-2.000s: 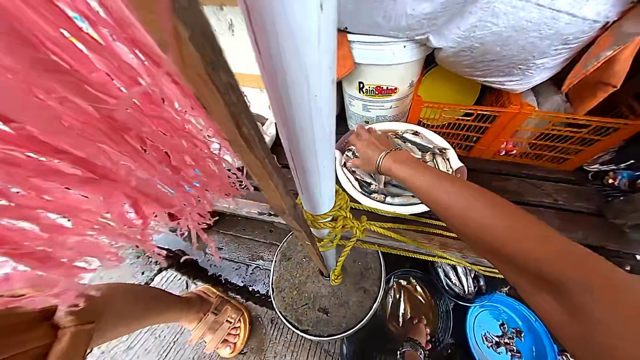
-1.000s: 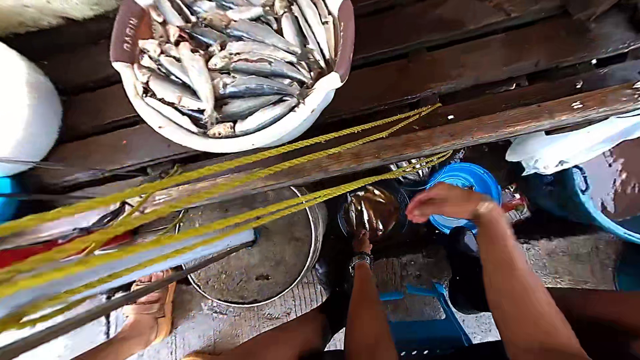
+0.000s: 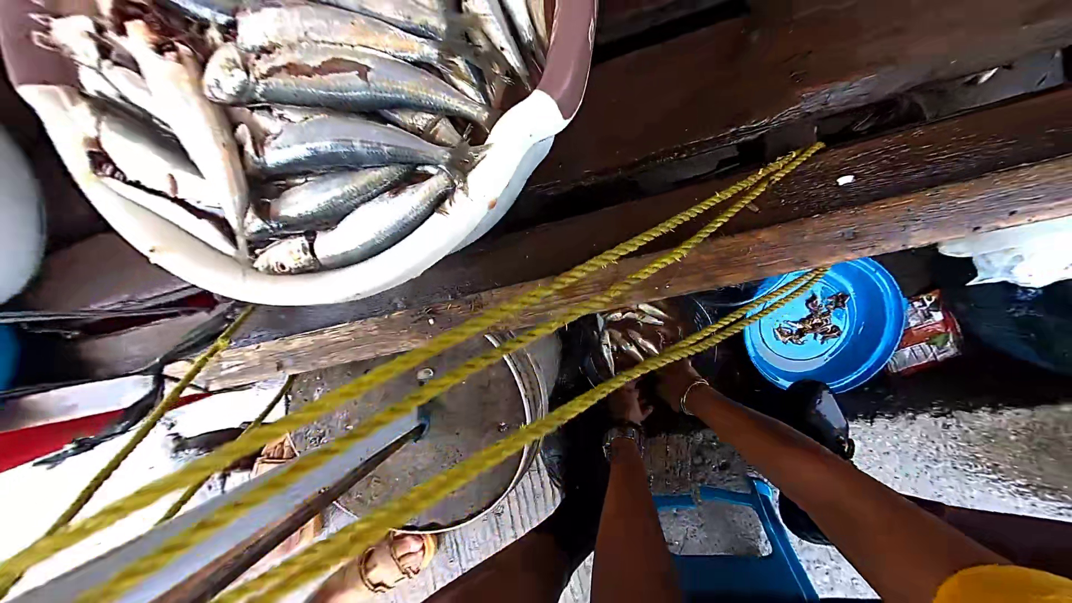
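Both arms reach down to a dark container (image 3: 596, 373) of small fish (image 3: 628, 335) below the wooden beam. My left hand (image 3: 628, 404) is at its near edge, a watch on the wrist. My right hand (image 3: 677, 381), with a bracelet at the wrist, is beside it at the fish, partly behind yellow rope (image 3: 578, 410). The fingers are dark and small, so their grip cannot be told. To the right stands a blue basin (image 3: 863, 335) with fish scraps (image 3: 812, 322) in it. A large white and brown basin (image 3: 502, 180) full of silvery fish (image 3: 352, 142) stands on the planks at the upper left.
A wooden beam (image 3: 938, 201) crosses the view above my hands, with yellow ropes slanting over it. A round lid-like surface (image 3: 452, 452) and a pole (image 3: 293, 536) are at lower left. A blue plastic stool (image 3: 737, 569) is between the arms; a red packet (image 3: 925, 331) lies right of the blue basin.
My right hand has moved from above the blue basin, left to the fish container beside my left hand. The view has shifted closer to the large fish basin.
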